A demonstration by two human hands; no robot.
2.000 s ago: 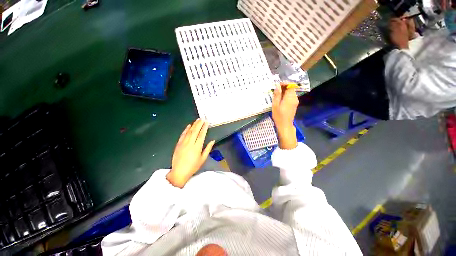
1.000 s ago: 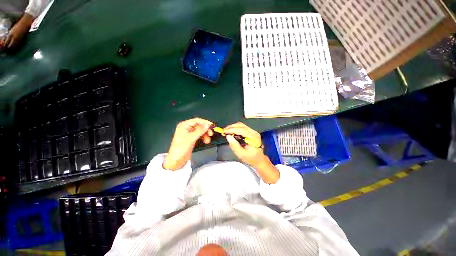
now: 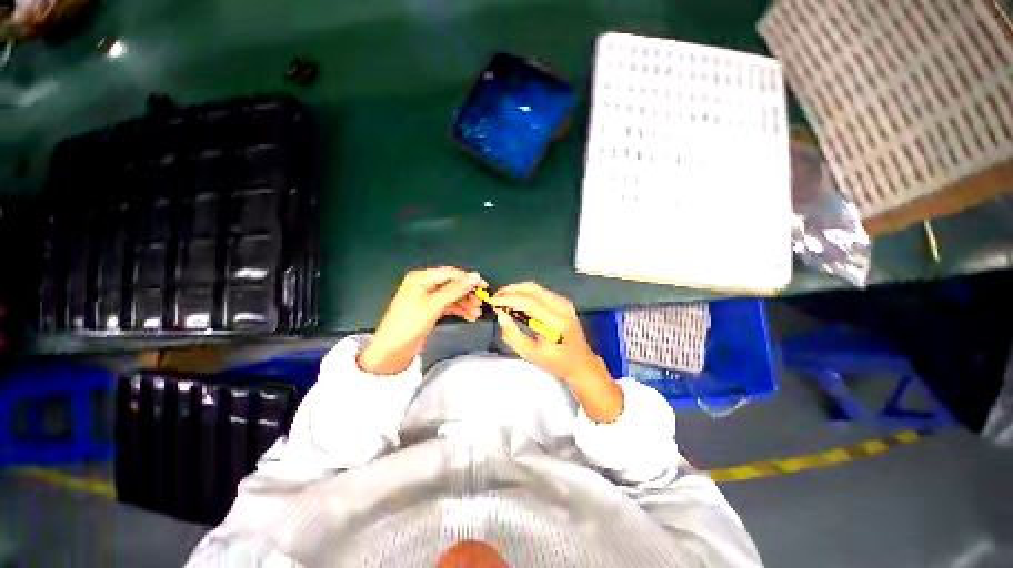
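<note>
My right hand (image 3: 551,335) is closed on a slim yellow and black tool (image 3: 541,327) in front of my body, at the bench's near edge. The tool's tip points left, to the fingertips of my left hand (image 3: 425,312). The left fingertips are pinched together around something small and dark, mostly hidden by the fingers; it may be a small black part. The two hands almost touch.
A slotted white tray (image 3: 685,166) lies right of centre, with a blue-lined box (image 3: 515,115) left of it. A propped slotted tray (image 3: 905,94) and clear bag (image 3: 833,227) are at right. A black blister tray (image 3: 183,222) is at left. A blue bin (image 3: 742,353) is below the edge.
My right hand has left the white tray and come to my left hand, which has lifted off the tray's corner into a pinch. Over the last second both stay together while the view shifts slightly.
</note>
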